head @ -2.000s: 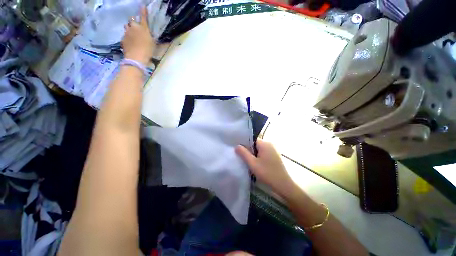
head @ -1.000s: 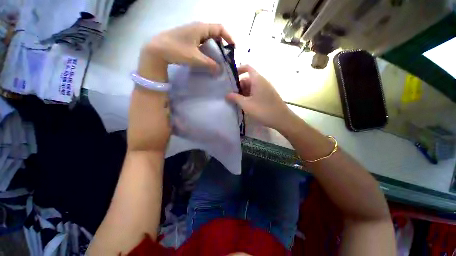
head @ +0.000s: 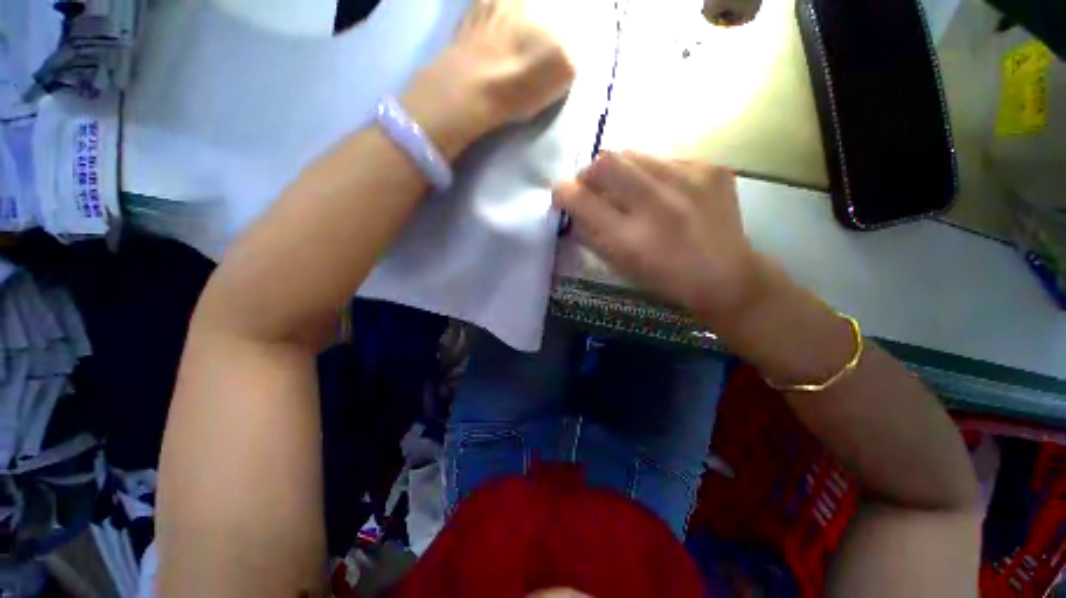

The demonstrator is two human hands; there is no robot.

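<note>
A white panel [head: 468, 257] lies on the white table and hangs over its front edge, with a thin dark edge along its right side. My left hand [head: 509, 64] presses on the panel near the top centre, fingers curled; whether it grips the fabric is hidden. My right hand [head: 660, 216] pinches the panel's right edge near the table front. The needle area is out of the picture; only a small metal part shows at the top edge.
A black smartphone [head: 883, 111] with a studded edge lies right of my right hand. A yellow label [head: 1025, 88] is at the far right. A printed white bag [head: 80, 169] and stacked cut pieces [head: 35, 362] are at the left. A red basket [head: 818, 502] stands lower right.
My left hand has come from the pile at the back left to the white panel. The panel now lies flatter and further forward on the table. The view has tilted down, and the machine head has left it.
</note>
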